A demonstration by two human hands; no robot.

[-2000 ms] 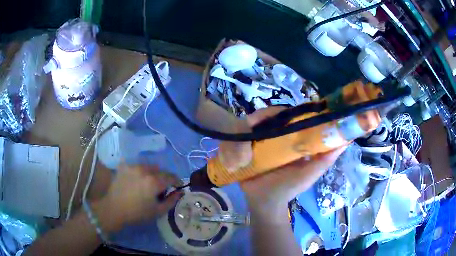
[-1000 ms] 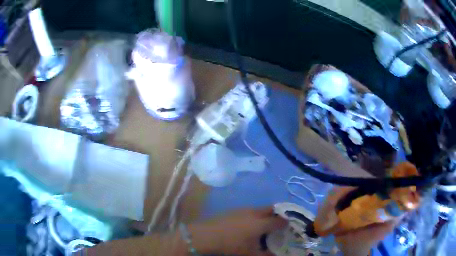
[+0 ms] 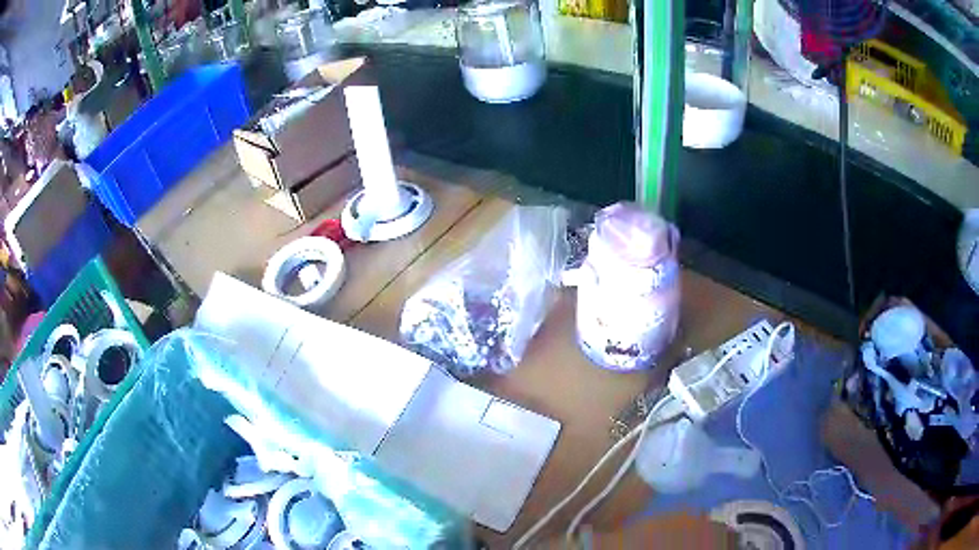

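Note:
The lamp base (image 3: 764, 523), a white disc with a curved dark slot, lies on the blue-grey mat and is cut off by the bottom edge. A blurred skin-toned patch, my left hand (image 3: 663, 532), shows at the bottom edge beside it; its fingers and any hold are hidden. My right hand cannot be made out. An orange-brown sliver stands at the lower right edge, too cut off to name. A thin white cord (image 3: 832, 486) lies loosely looped behind the base. A white moulded part (image 3: 687, 457) lies beside the power strip (image 3: 732, 371).
A pale bottle (image 3: 628, 290), a bag of small fittings (image 3: 483, 306) and flat white card (image 3: 451, 430) lie mid-bench. Further left are a ring (image 3: 305, 271), upright lamp tube (image 3: 373, 145), carton (image 3: 306, 140) and blue bin (image 3: 172, 134). Green crate (image 3: 91, 285) is left; parts box (image 3: 848, 403) right.
The view has swung left, so the bench things sit further right and lower. The orange screwdriver has left clear view, and my left hand has dropped to the bottom edge. Crates at the left have come into view.

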